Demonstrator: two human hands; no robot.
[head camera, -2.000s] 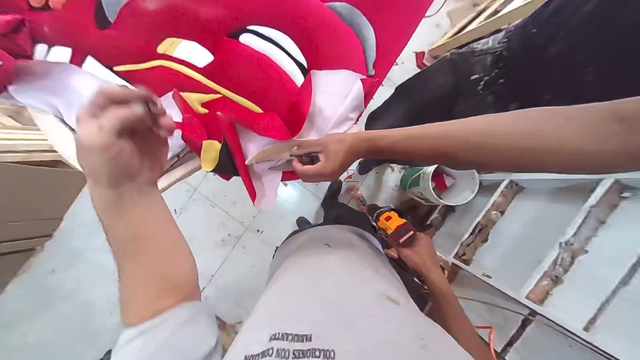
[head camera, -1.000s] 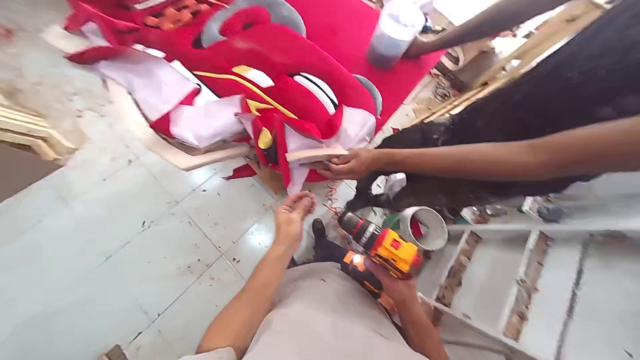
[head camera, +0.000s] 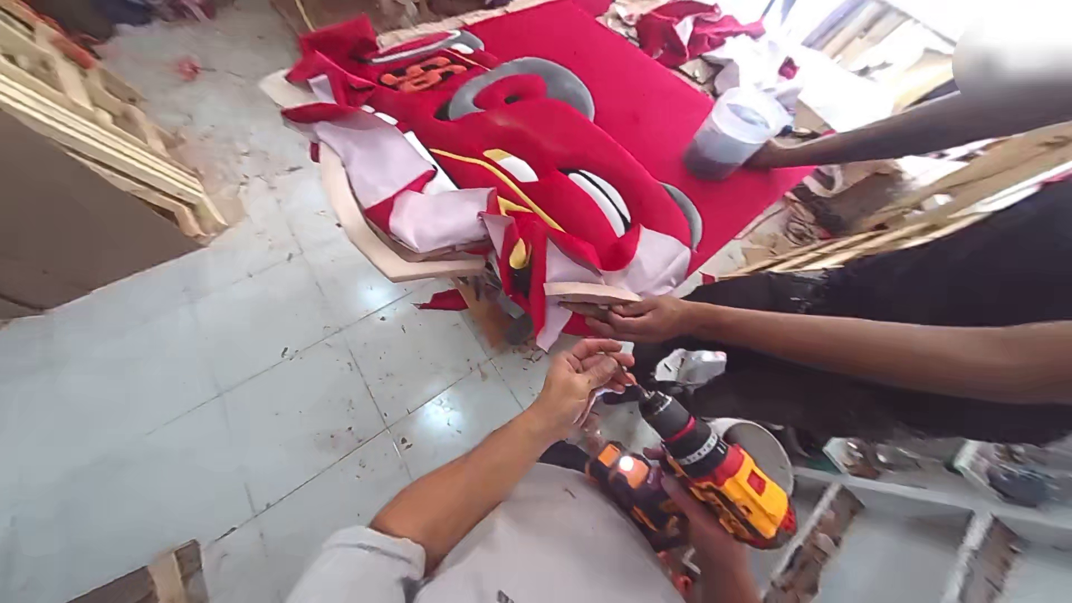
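My right hand (head camera: 703, 519) grips the handle of a yellow and black cordless drill (head camera: 720, 469), its chuck pointing up and left. Just off the chuck tip, my left hand (head camera: 586, 381) has its fingertips pinched together around something small, perhaps a screw; what it is cannot be made out. Beyond it a co-worker's hand (head camera: 641, 318) holds a thin wooden piece (head camera: 590, 292) against the loose cloth edge of a red upholstered panel (head camera: 553, 142) shaped like a cartoon car. White and red fabric flaps (head camera: 440, 219) hang over the panel's wooden edge.
Another hand of a co-worker holds a translucent plastic container (head camera: 733, 134) on the red fabric. Wooden frames (head camera: 100, 126) stand at upper left. A white bucket (head camera: 758, 448) is behind the drill, and a wooden slatted frame (head camera: 896, 519) lies at lower right. Scraps dot the tiled floor (head camera: 293, 402).
My left hand has come down from beside the red panel to the drill's tip. The drill has been raised from beside my body. A co-worker's hand with the plastic container has come into view.
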